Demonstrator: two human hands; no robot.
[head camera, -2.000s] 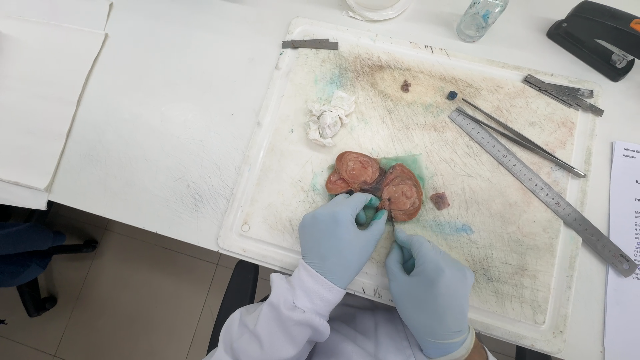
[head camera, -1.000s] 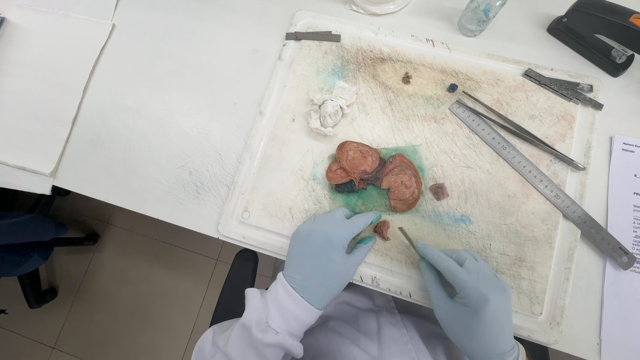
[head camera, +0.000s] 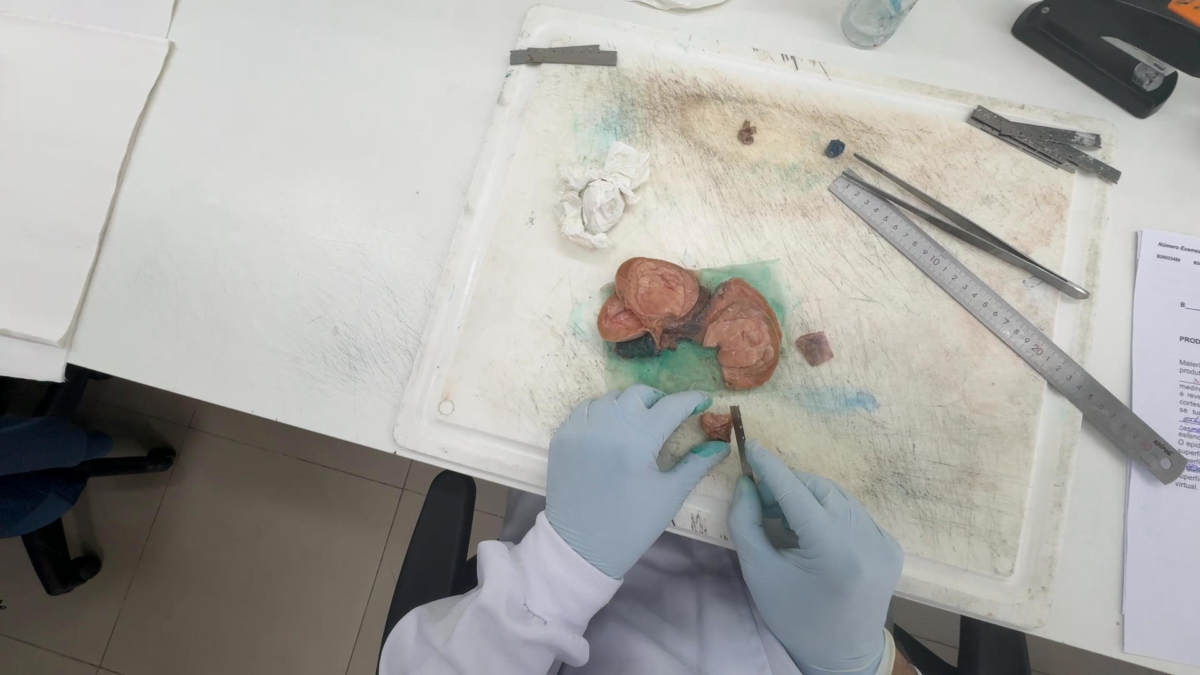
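Both hands wear light blue gloves. My right hand (head camera: 816, 544) grips a thin metal blade (head camera: 739, 436), which stands against or close beside a small tissue piece (head camera: 716, 427) near the board's front edge. On the other side of that piece is my left hand (head camera: 628, 478), thumb and forefinger apart with green-stained tips; whether they touch it I cannot tell. Beyond my hands, a tissue specimen cut open into reddish-brown lobes (head camera: 745, 333) lies on a green-stained patch (head camera: 694, 370). A small square tissue piece (head camera: 815, 348) rests to its right.
The white cutting board (head camera: 441, 328) also bears crumpled white paper (head camera: 600, 197), metal tweezers (head camera: 975, 230), a steel ruler (head camera: 1012, 328), loose blades (head camera: 1045, 141), more blades (head camera: 562, 56) and tissue bits (head camera: 746, 132). Around it are a black stapler (head camera: 1097, 52), a glass jar (head camera: 872, 19) and printed sheets (head camera: 1162, 562).
Both hands have moved from the large specimen toward the board's front edge. The small tissue piece now lies apart from the specimen, and the blade has come up beside it.
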